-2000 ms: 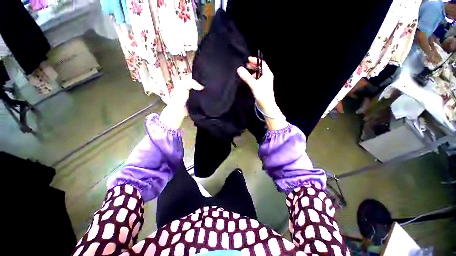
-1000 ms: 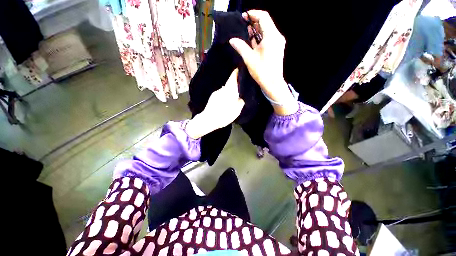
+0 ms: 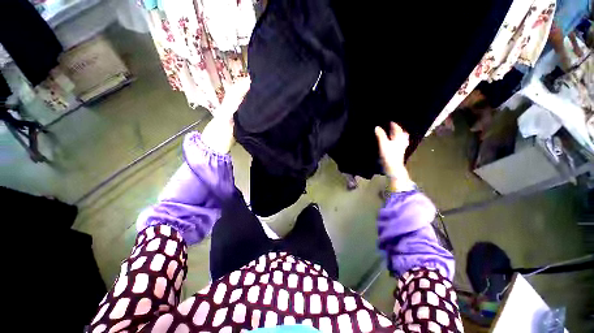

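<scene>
A black garment (image 3: 293, 97) hangs in front of me, its cloth bunched, with a small white mark on it that may be a label or thread. My left hand (image 3: 232, 97) is at its left edge; its fingertips go behind the cloth, so the grip is partly hidden. My right hand (image 3: 394, 146) is lower right, over the lower part of more black cloth (image 3: 410, 58), thumb and fingers apart. No snips show in it now; its palm is not clearly visible.
Floral garments hang at the left (image 3: 202, 45) and right (image 3: 508, 52). A thin metal floor bar (image 3: 140, 159) runs at the left. A carton (image 3: 94, 68) is at the upper left. A white box (image 3: 521, 166) and a person's arm (image 3: 559, 42) are at the right. Black cloth (image 3: 45, 266) lies lower left.
My right hand has left the upper part of the bunched garment and moved down and right. My left hand has moved up and left to the garment's edge. The bunched cloth has spread out.
</scene>
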